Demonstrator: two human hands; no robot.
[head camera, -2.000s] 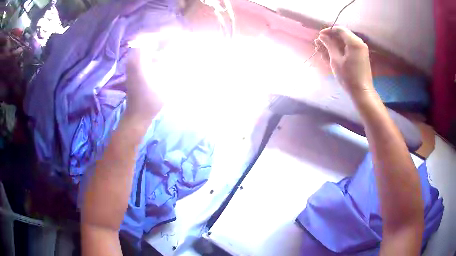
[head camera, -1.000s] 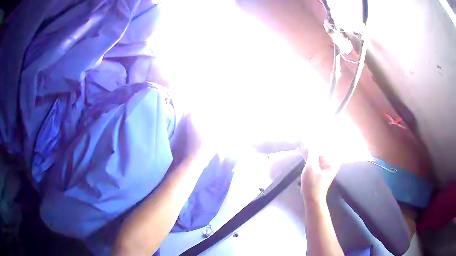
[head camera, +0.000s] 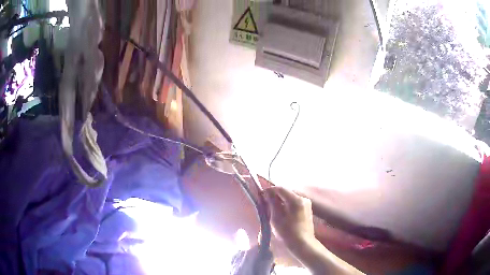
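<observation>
My right hand (head camera: 293, 217) is at lower centre, its fingers closed at the lower end of a thin wire (head camera: 283, 140) that rises to a small hooked tip. The fingers are beside a dark hanging cable (head camera: 185, 88), which runs down from upper left past a pale, tangled joint. My left hand cannot be made out; a small, overexposed pale shape by the cable's lower end may be a fingertip. Blue-purple fabric (head camera: 51, 188) lies heaped at left, partly washed out by glare.
A grey switch box (head camera: 294, 45) and a yellow warning label (head camera: 246, 24) are on the white wall. Cloth strips (head camera: 164, 59) hang at upper left, with a pale looped band (head camera: 80, 96) nearer. A window (head camera: 435, 59) is at upper right, red cloth (head camera: 470, 220) at far right.
The view has swung up towards the wall and switch box. The wire in my right hand now points upward beside the cable. My left forearm has gone from view.
</observation>
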